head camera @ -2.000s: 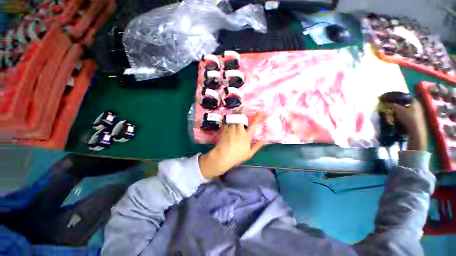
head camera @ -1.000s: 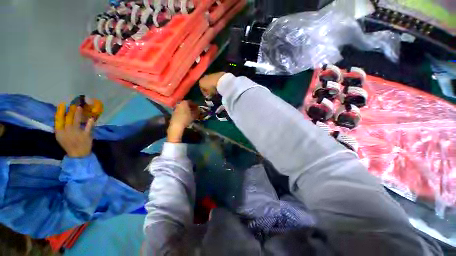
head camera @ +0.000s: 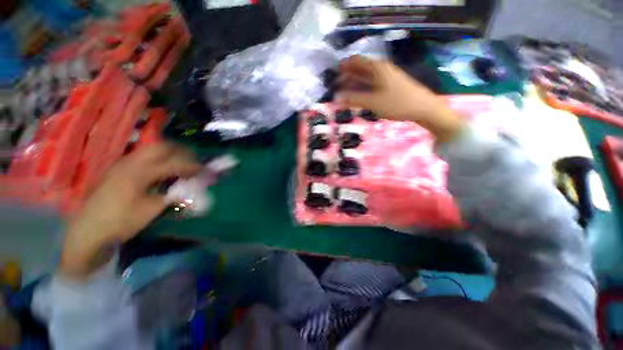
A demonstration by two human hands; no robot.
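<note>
Several smartwatches [head camera: 350, 165] stand in two columns at the left end of a film-covered red tray [head camera: 410, 198]. My right hand [head camera: 386, 85] reaches over the tray's back edge. A dark watch [head camera: 369, 115] shows just below it, at the back of a third column. Blur hides whether my fingers hold anything. My left hand [head camera: 136, 191] is blurred, low over the green bench left of the tray, with its fingers beside loose watches [head camera: 191, 195]. Whether it grips one is unclear. The black scanner [head camera: 577, 183] lies right of the tray.
Stacked red trays [head camera: 102, 130] stand at left. A crumpled clear bag [head camera: 263, 85] lies behind the work tray. A monitor [head camera: 410, 15] stands at the back. A cream sheet [head camera: 560, 137] lies at right, with a filled tray [head camera: 587, 106] behind it. The mouse [head camera: 485, 67] is at back right.
The view swung left and came back. My right hand let go of the scanner, went to the loose watches, and is now over the tray. My left hand moved from the tray to the loose watches.
</note>
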